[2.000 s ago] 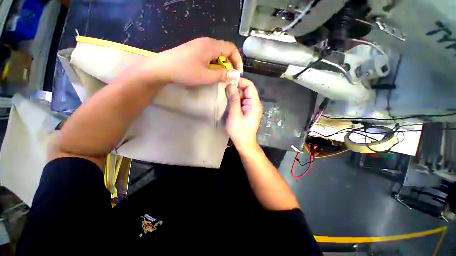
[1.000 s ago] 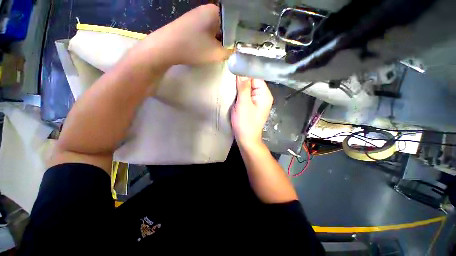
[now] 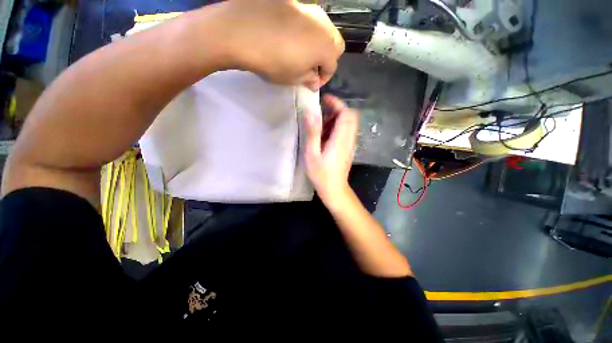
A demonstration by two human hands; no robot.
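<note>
The cream cover piece [image 3: 228,144] lies in front of me, with a narrow seam line along its right side. My left hand [image 3: 292,47] is curled over its upper right part, fingertips pinching the right edge; the hand and forearm hide much of the upper cover. My right hand [image 3: 332,147] is beside the same edge, slightly blurred, thumb against the edge strip and fingers apart from the thumb. A short yellow edge [image 3: 158,17] shows at the top left of the cover.
The pale cylinder arm [image 3: 429,57] is at upper right, past the scuffed dark tabletop [image 3: 376,100]. Cream pieces with several yellow edges [image 3: 124,208] hang at lower left. A tape roll [image 3: 510,139] and black wires are on a white shelf at right, a red cable loop [image 3: 411,191] below it.
The cover's right edge is away from the cylinder arm end, which has left the view near my hands. My right hand's fingers have opened. My left arm covers more of the cover's upper part.
</note>
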